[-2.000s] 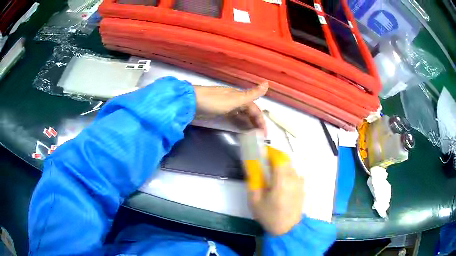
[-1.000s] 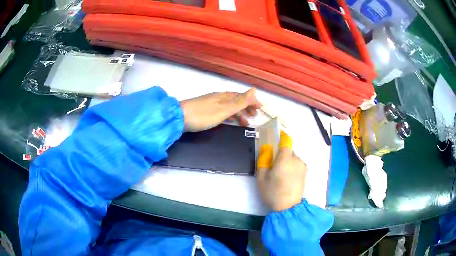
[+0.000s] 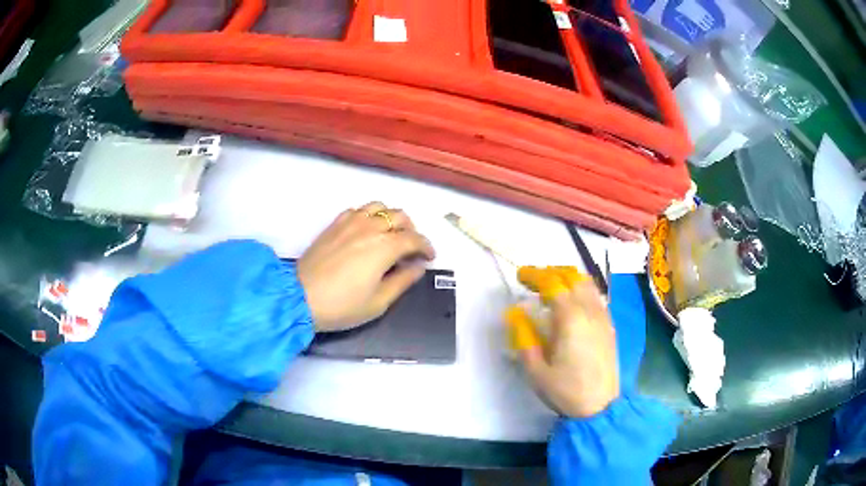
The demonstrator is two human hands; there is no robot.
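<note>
A dark smartphone (image 3: 418, 327) lies flat on the white mat (image 3: 380, 399), with a small black-and-white tab at its upper right corner. My left hand (image 3: 361, 271), with a ring, rests over its left part and upper edge, fingers curled, and hides much of it. My right hand (image 3: 570, 346), with yellow finger cots, is right of the phone, apart from it, thumb and fingers spread. A blurred pale patch shows between them; I cannot tell if it is something held. A thin tan stick (image 3: 480, 237) lies on the mat above.
Stacked red trays (image 3: 399, 104) holding phones stand behind the mat. A stack of films (image 3: 138, 180) lies left, red-and-white scraps (image 3: 71, 308) nearer. A black tool (image 3: 589, 256), a blue pad (image 3: 627, 323), solvent bottles (image 3: 707, 256) and a crumpled wipe (image 3: 700, 356) are right.
The pale block my right hand held at the phone's right end no longer shows clearly. My right hand has moved right, off the phone. My left hand has moved down onto the phone.
</note>
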